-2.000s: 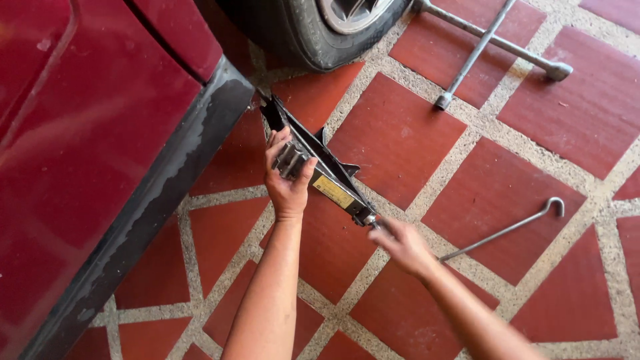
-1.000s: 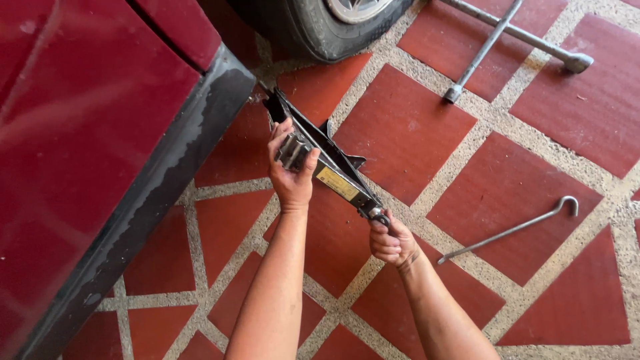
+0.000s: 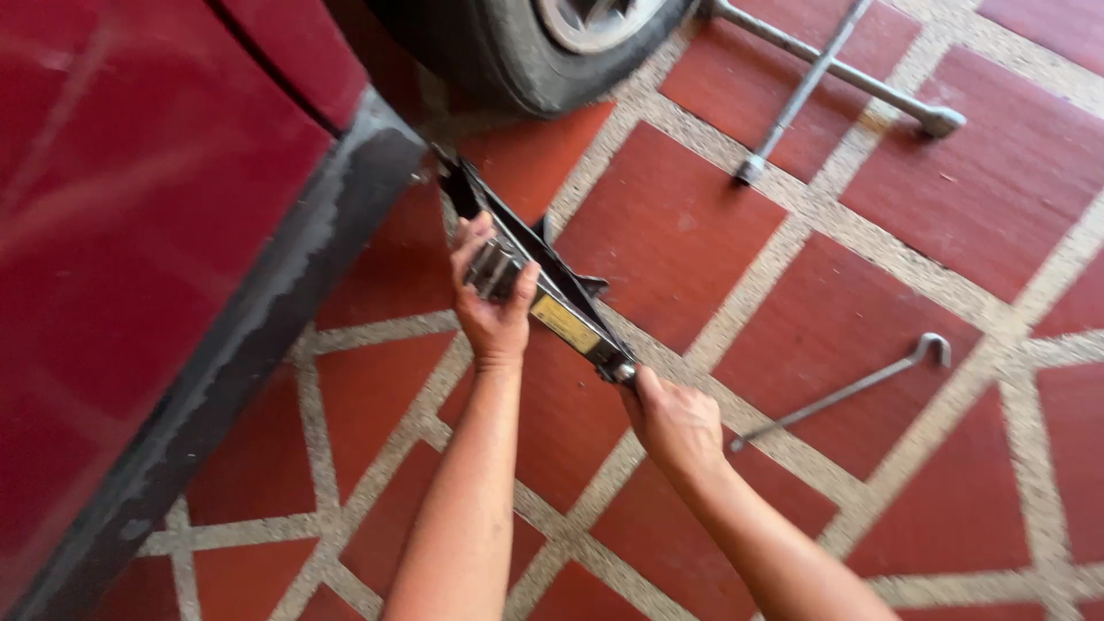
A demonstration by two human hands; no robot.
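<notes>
A dark metal scissor jack [image 3: 569, 323], folded low with a yellow label on its side, lies slantwise across the middle of the view, its far end close to the car's sill. My left hand [image 3: 496, 297] grips the jack around its ridged metal saddle, thumb on the near side. At the jack's near end, my right hand [image 3: 677, 418] has its fingers closed around the end of the screw, which they partly hide. To the right of that hand, a metal hooked crank rod [image 3: 832, 398] rests on the floor.
The red car's door panel [image 3: 172, 172] and scuffed black sill [image 3: 285, 276] fill the left side. A tire [image 3: 517, 60] stands at the top. A four-way lug wrench [image 3: 811, 78] lies at the upper right on the red tiled floor [image 3: 673, 233].
My right hand has gone from fingers partly spread at the jack's near end to closed around it. My left hand keeps its hold on the jack.
</notes>
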